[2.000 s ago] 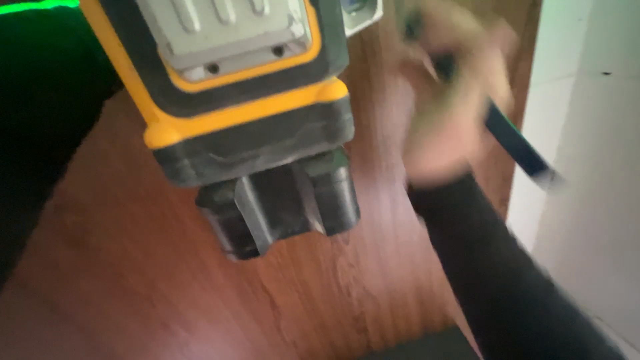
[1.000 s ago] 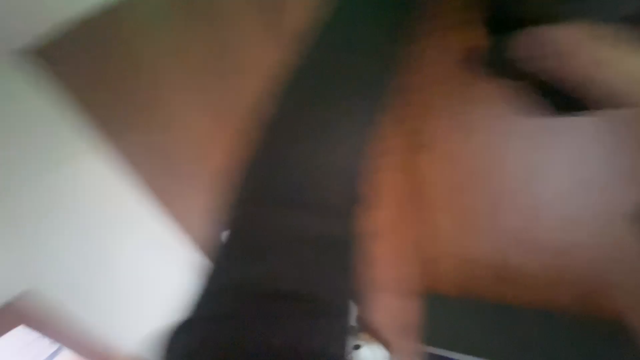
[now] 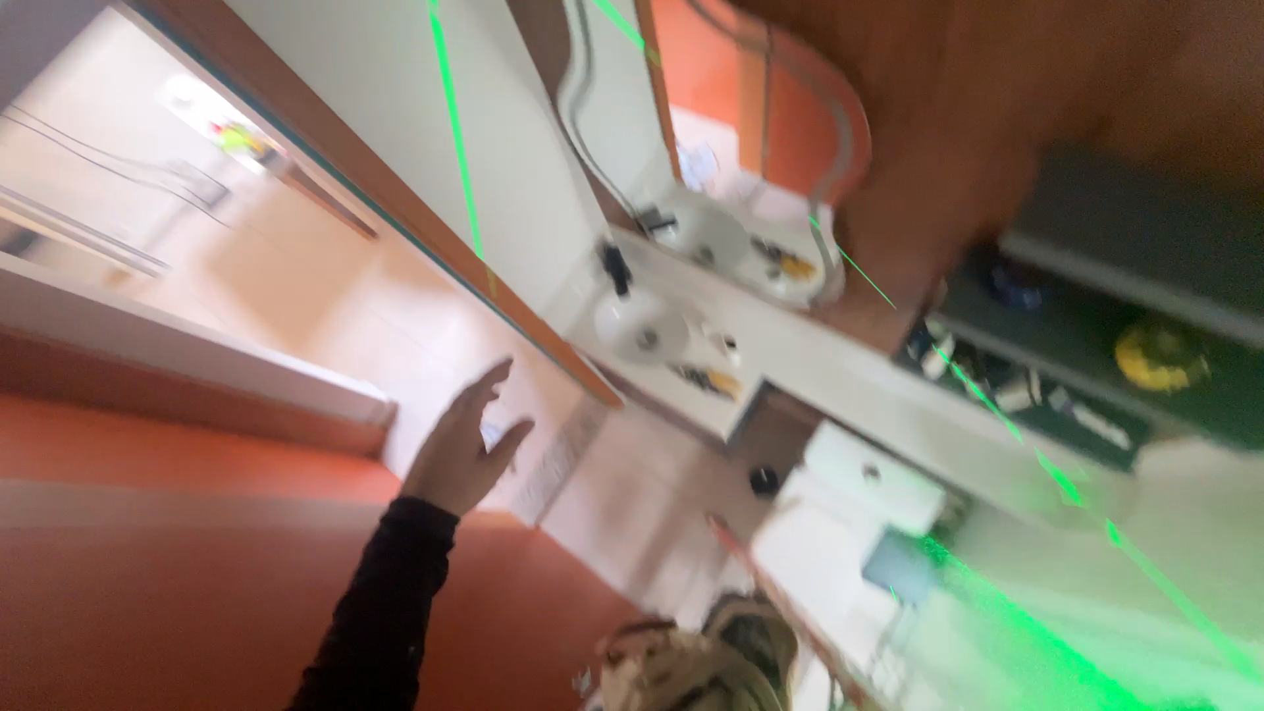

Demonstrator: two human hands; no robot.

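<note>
My left hand [image 3: 464, 444] reaches out from a black sleeve at the lower middle left, its fingers apart and nothing in it. It hangs over the pale floor of a doorway, near the end of a wooden edge [image 3: 553, 346]. My right hand is not in view. Green laser lines [image 3: 459, 148] run down the white wall and across a ledge on the right. On the washbasin counter, beside the white basin [image 3: 642, 326], lies a yellow and black tool [image 3: 711, 380], too blurred to name.
A wavy-edged mirror [image 3: 810, 128] hangs above the basin. A white toilet [image 3: 829, 523] stands at lower right. Dark shelves [image 3: 1066, 365] hold bottles and a yellow roundish thing. An orange wall [image 3: 148, 573] lies at left. My shoes and trousers [image 3: 681, 671] show at the bottom.
The view has swung widely, from a wooden surface to the bathroom and doorway. The yellow and black device seen close up two seconds ago is no longer close in front.
</note>
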